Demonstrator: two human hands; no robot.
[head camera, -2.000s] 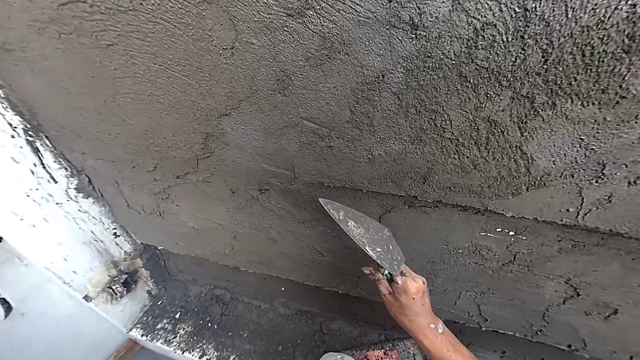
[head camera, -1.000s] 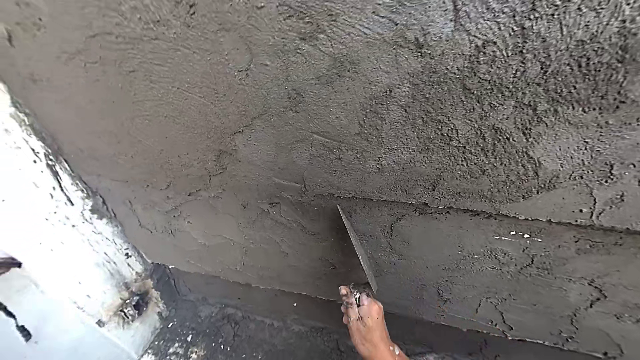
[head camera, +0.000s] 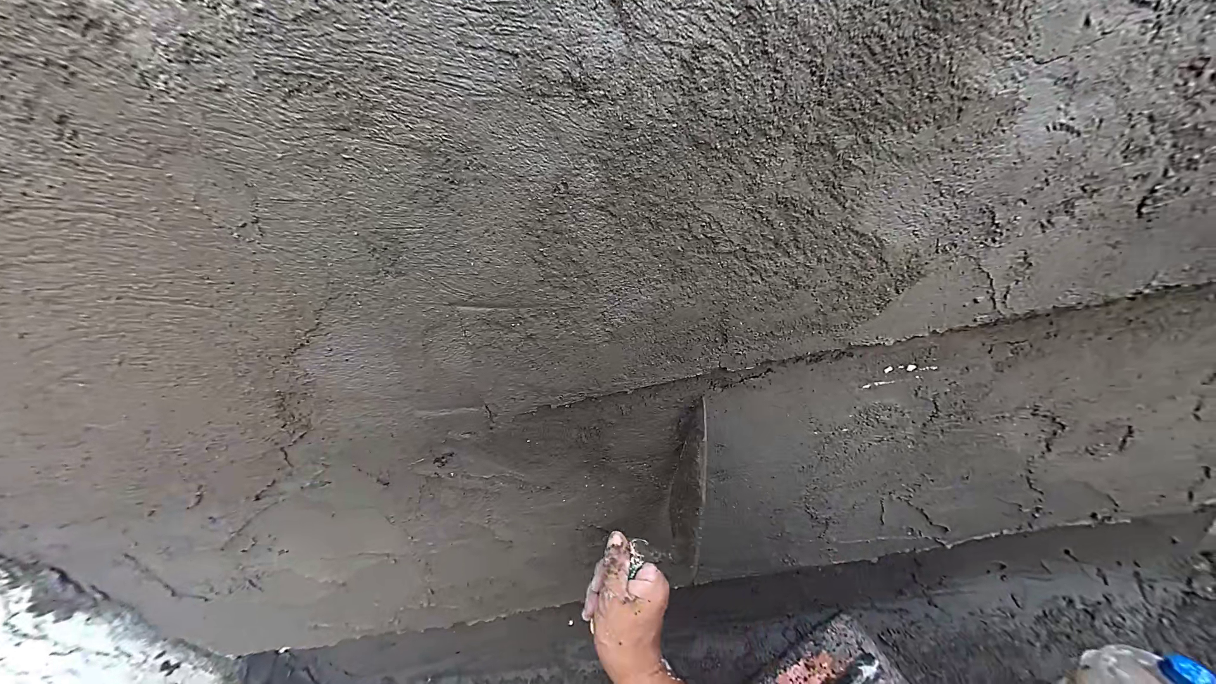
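My right hand (head camera: 629, 603), smeared with mortar, grips the handle of a pointing trowel at the lower middle of the view. The trowel's metal blade (head camera: 691, 484) stands nearly edge-on against the lower band of wet cement plaster (head camera: 807, 465), its upper end close to the ridge in the plaster. Above that ridge the plaster (head camera: 532, 218) is rougher, with streaks and pits. Small cracks mark the band to the right of the blade. My left hand is out of the frame.
A dark ledge (head camera: 741, 627) runs along the foot of the plaster. On it are a mortar-caked reddish object (head camera: 826, 660) and a clear plastic container with a blue cap (head camera: 1187, 668). A white, stained surface (head camera: 66, 632) fills the lower left corner.
The trowel, its flat face showing two seconds ago, has turned nearly edge-on against the lower band. The view has shifted right, bringing the blue-capped container into sight.
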